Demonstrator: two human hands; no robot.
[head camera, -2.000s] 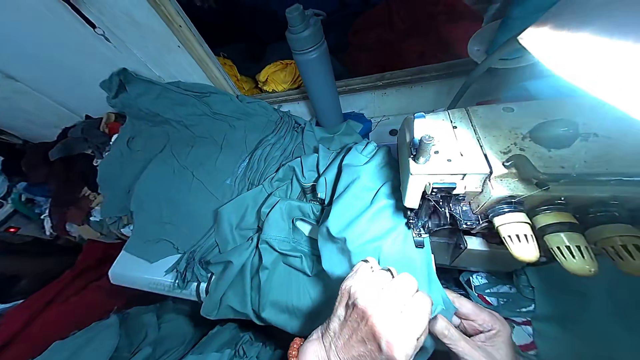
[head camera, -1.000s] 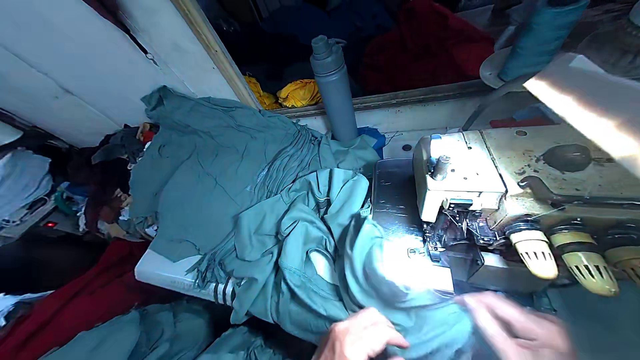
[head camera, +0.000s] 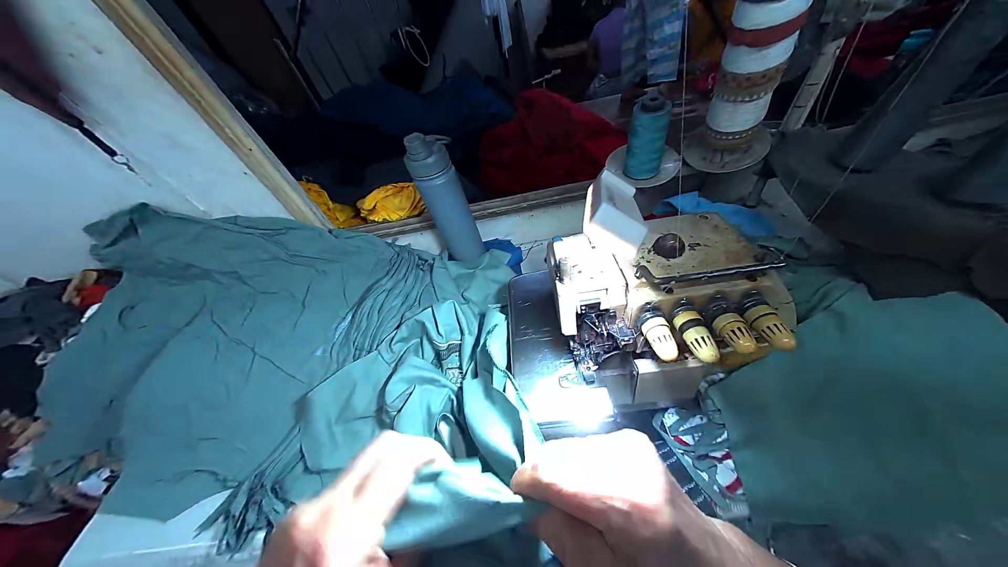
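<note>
A teal-green garment (head camera: 425, 378) lies bunched in front of an overlock sewing machine (head camera: 685, 315), left of its lit needle plate. My left hand (head camera: 362, 504), blurred, grips the garment's lower edge. Close on its right, my right hand (head camera: 614, 496) pinches the same cloth between thumb and fingers, just below the machine bed. Both hands hold the cloth off the needle area. A stack of flat green fabric pieces (head camera: 228, 331) spreads over the table to the left, its edges layered. Parts of the garment under my hands are hidden.
A grey bottle (head camera: 449, 197) stands behind the fabric stack. Thread cones, one teal (head camera: 647, 138), rise behind the machine. Green cloth (head camera: 874, 417) drapes on the right, beside a patterned cloth (head camera: 705, 457). A wooden-edged ledge with yellow cloth (head camera: 391, 202) runs along the back.
The garment has come away from the needle area toward me and the left. Both hands now grip it close together at the front. The view has shifted to show more behind the machine.
</note>
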